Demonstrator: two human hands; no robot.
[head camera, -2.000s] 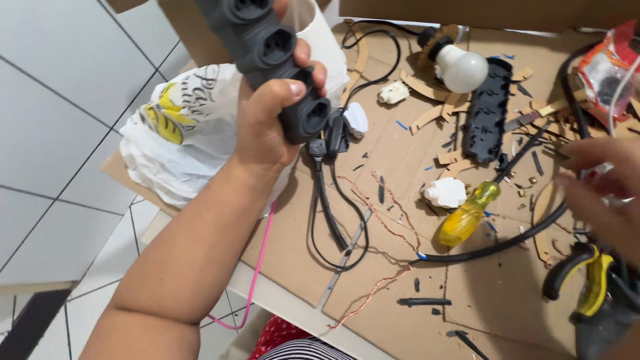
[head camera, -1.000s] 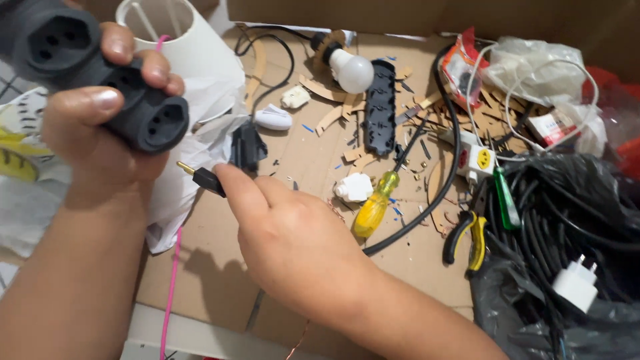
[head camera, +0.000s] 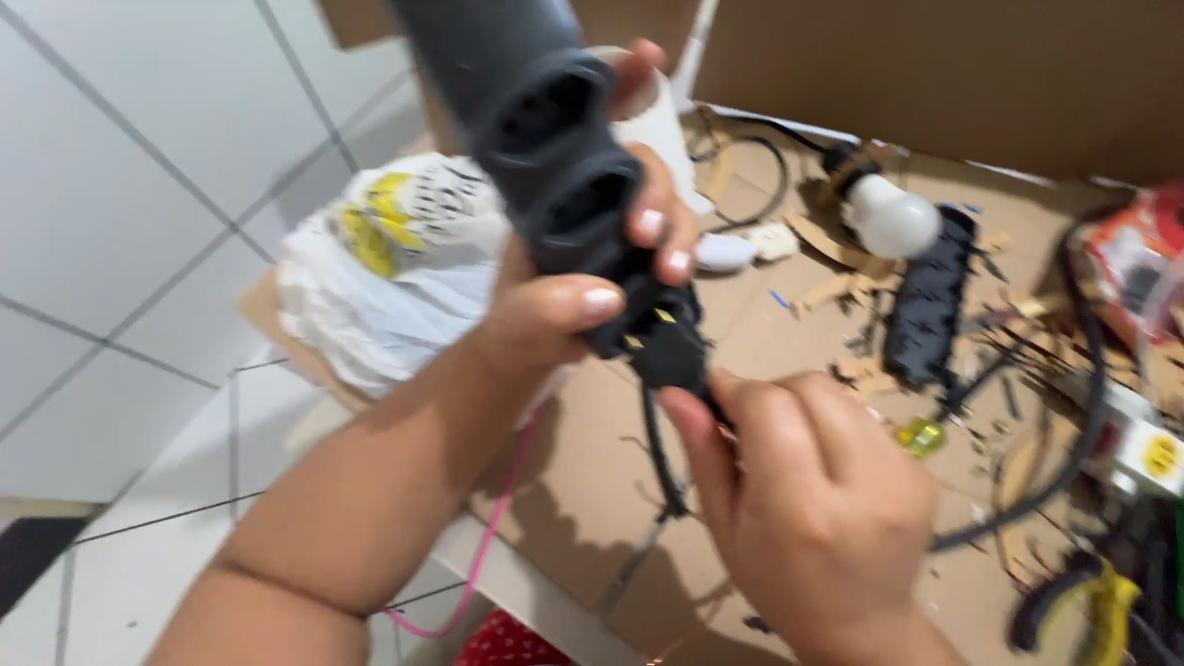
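My left hand (head camera: 592, 268) grips a black power strip body (head camera: 536, 139) near its lower end, tilted, with its round socket openings turned toward the camera. Between the thumb and fingers of my right hand (head camera: 814, 499) is a black plug (head camera: 671, 351). Its brass pins point up and left, close by the strip's lower end socket; whether they touch it cannot be told. A black cable (head camera: 657, 453) hangs below the plug. The fingers of my right hand hide part of the plug.
On the cardboard lie a white bulb (head camera: 893, 217) in a holder, a black strip cover (head camera: 930, 296), wood-coloured scraps, a thick black cable (head camera: 1082, 435) and yellow-black pliers (head camera: 1078, 601). A white plastic bag (head camera: 398, 277) sits at left, with a pink cord (head camera: 499, 509) below.
A second ago my right hand held a plug with its pin pointing up and left; now a plug in it is close to the strip's lower end. The view has shifted left.
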